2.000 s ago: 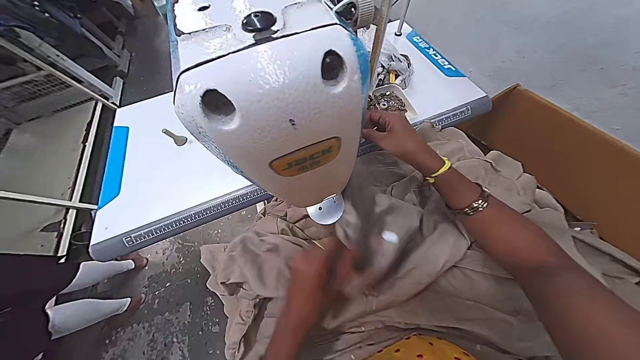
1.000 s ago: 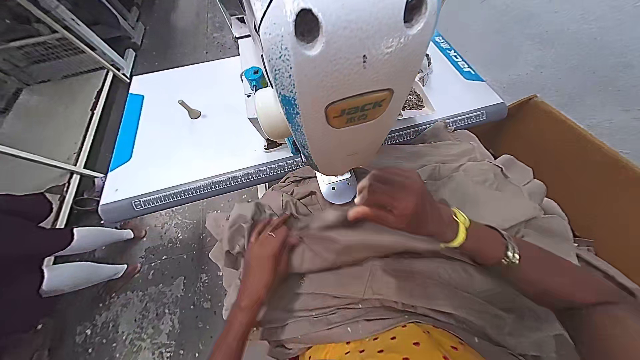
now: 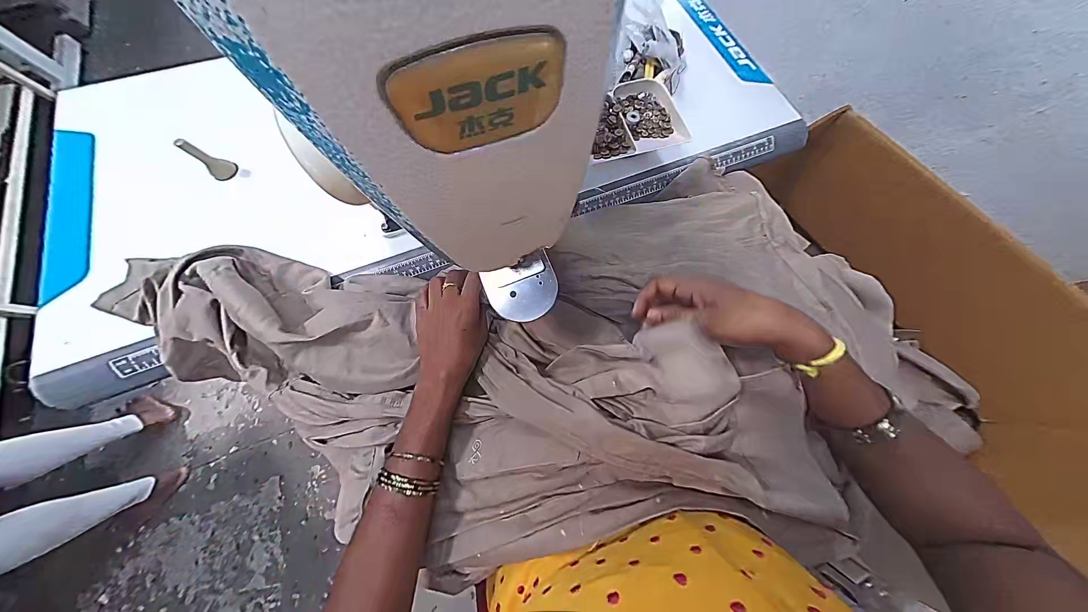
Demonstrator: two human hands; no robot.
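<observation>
A white Jack sewing machine stands over a rumpled taupe garment, which spreads from the table edge across my lap. My left hand lies on the cloth just left of the machine's rounded metal plate; its fingertips are hidden behind the machine head. To the right of that plate, my right hand is over the cloth with bent fingers, slightly blurred. Whether it pinches any fabric cannot be told.
On the white machine table lie a small spoon-shaped object and a divided tray of buttons, with a plastic bag behind it. A cardboard box stands at the right. Another person's lower legs show at the lower left.
Part of the garment now lies over the table's left front edge. My left hand has moved up beside the metal plate, and my right hand has moved right, away from it. The view is closer.
</observation>
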